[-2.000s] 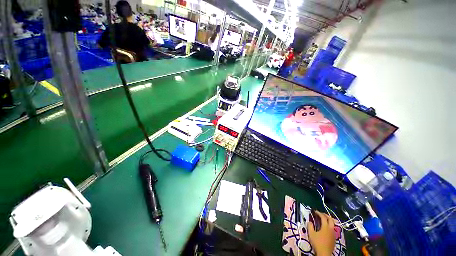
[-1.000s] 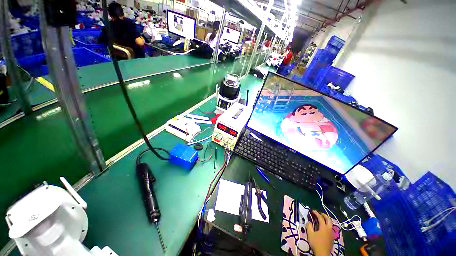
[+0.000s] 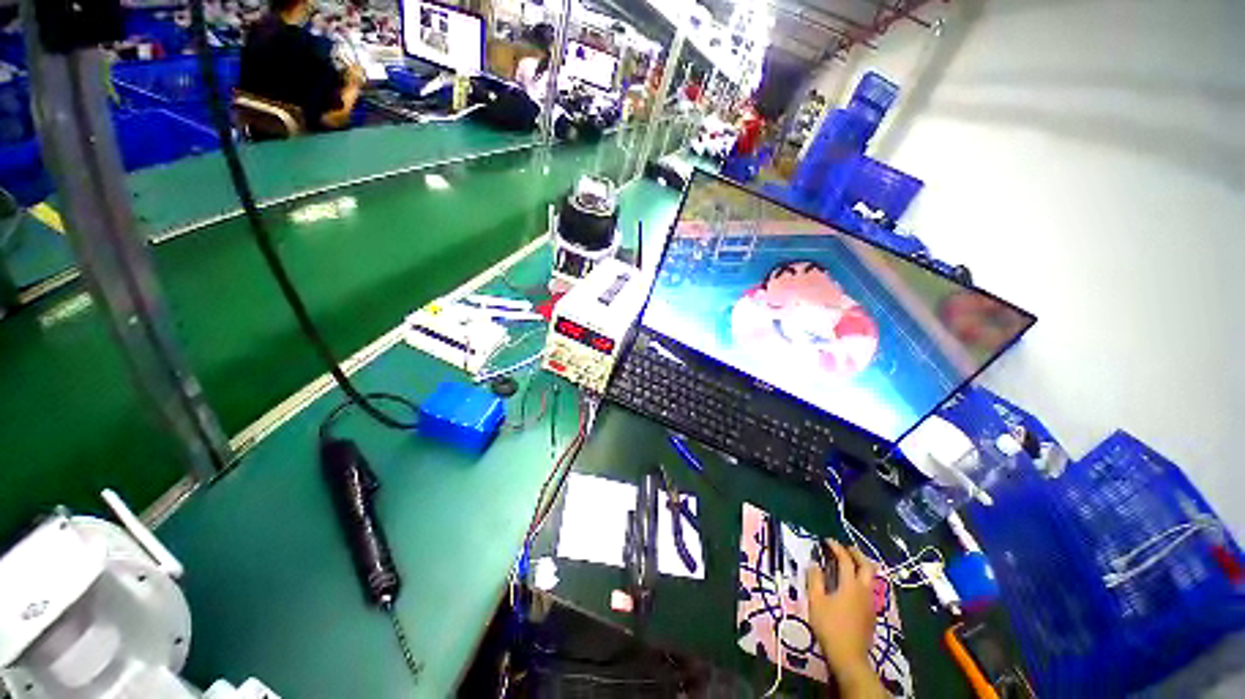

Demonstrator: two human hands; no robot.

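Observation:
My right hand (image 3: 842, 601) rests on a small dark computer mouse (image 3: 827, 564) on a patterned pad (image 3: 784, 601) at the lower right. The mouse is partly hidden under the fingers. My left hand is not in view. A large monitor (image 3: 806, 307) shows a cartoon figure in a pool. A black keyboard (image 3: 717, 407) lies under it. A white security camera housing (image 3: 96, 608) stands at the lower left, cut off by the frame edge.
An electric screwdriver (image 3: 361, 526) lies on the green mat, its cable rising upward. Behind it are a blue block (image 3: 462, 415) and a power supply (image 3: 590, 328) with red digits. Pliers (image 3: 677, 522) lie on white paper. Blue crates (image 3: 1140, 546) stand right. A person (image 3: 290, 68) sits across the conveyor.
The view has turned right, so the bench things appear shifted left and slightly up. The right hand stays on the mouse.

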